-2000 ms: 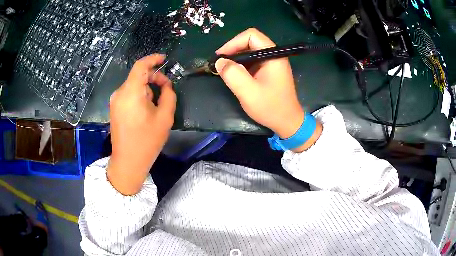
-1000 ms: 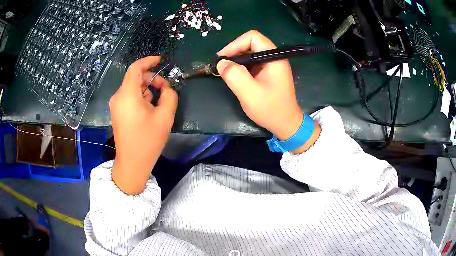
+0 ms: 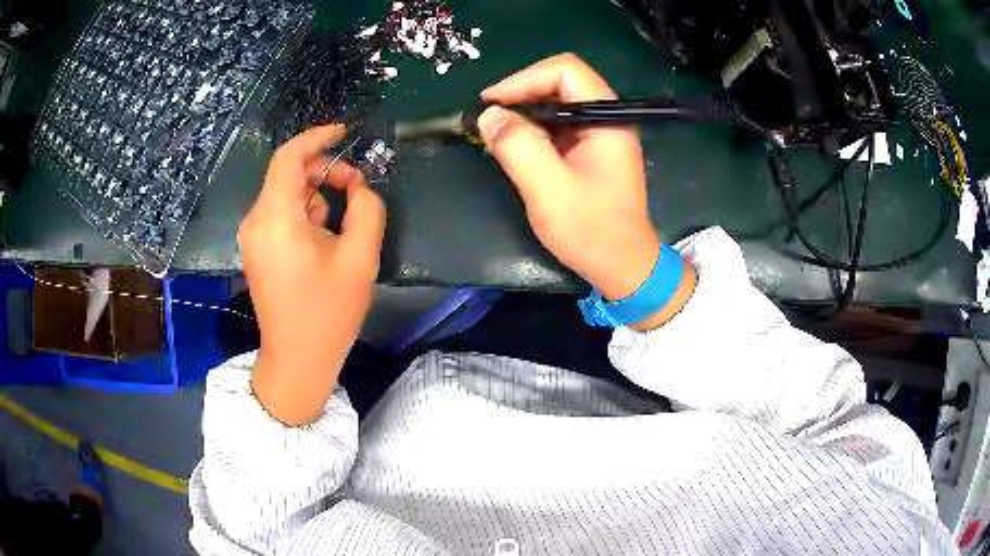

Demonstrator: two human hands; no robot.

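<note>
My left hand [image 3: 309,255] holds a thin silvery solder wire [image 3: 328,168] between thumb and forefinger. A small bluish-silver circuit board [image 3: 377,159] lies at its fingertips; whether the fingers touch it is unclear. My right hand [image 3: 586,179] grips the black handle of a soldering iron [image 3: 608,111], its metal barrel pointing left. The iron's tip is near the upper edge of the board; contact cannot be told. A dark pile of small black components [image 3: 315,81] lies just beyond my left fingertips.
A clear blister tray [image 3: 141,119] of modules lies at left. White-and-red components [image 3: 423,35] lie beyond the black pile. A black soldering station [image 3: 809,81], a looped cable [image 3: 858,261] and a yellow-dark wire bundle [image 3: 947,141] are at right. A blue bin [image 3: 119,369] is below the mat edge.
The iron has shifted slightly up, from over the board to its upper edge, and its handle lies more level. My right hand has moved slightly up and right. My left hand stays nearly in place.
</note>
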